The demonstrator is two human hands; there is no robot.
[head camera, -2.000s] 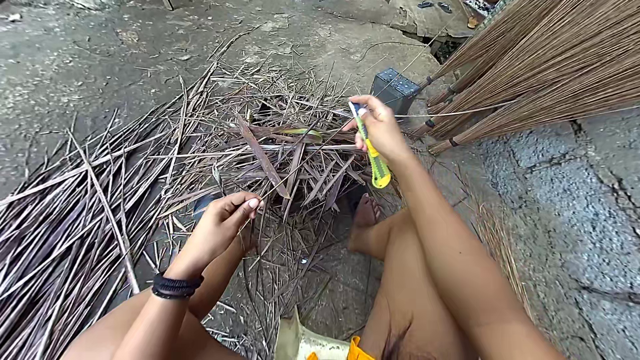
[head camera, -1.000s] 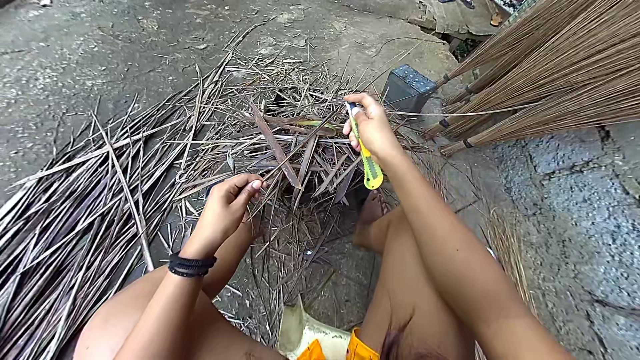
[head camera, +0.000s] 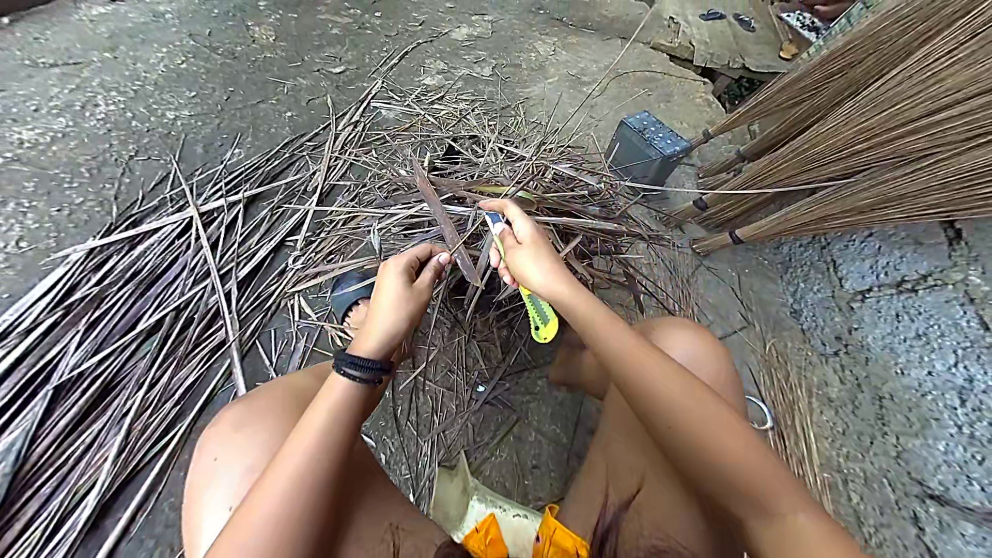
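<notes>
My left hand (head camera: 407,287), with black bands at its wrist, pinches the end of a thin dried palm-leaf strip between thumb and forefinger. My right hand (head camera: 523,244) is closed around a yellow snap-off utility knife (head camera: 540,316). The knife's handle sticks out below the palm and its blade end shows near the forefinger. Both hands are over a heap of dried leaf strips and shavings (head camera: 465,163), close to each other. A flat brown leaf piece (head camera: 443,217) lies between them on the heap. Where the strip runs past the blade is hard to tell.
Long dried palm leaves (head camera: 155,294) spread over the concrete at left. A dark block (head camera: 647,147) stands behind the heap. Several bound stick brooms (head camera: 837,124) lean in from the right beside a rough wall (head camera: 914,333). Slippers (head camera: 728,17) lie at the upper right.
My right hand with the knife has come down and closer to my left hand. The left hand still pinches at about the same place over the heap.
</notes>
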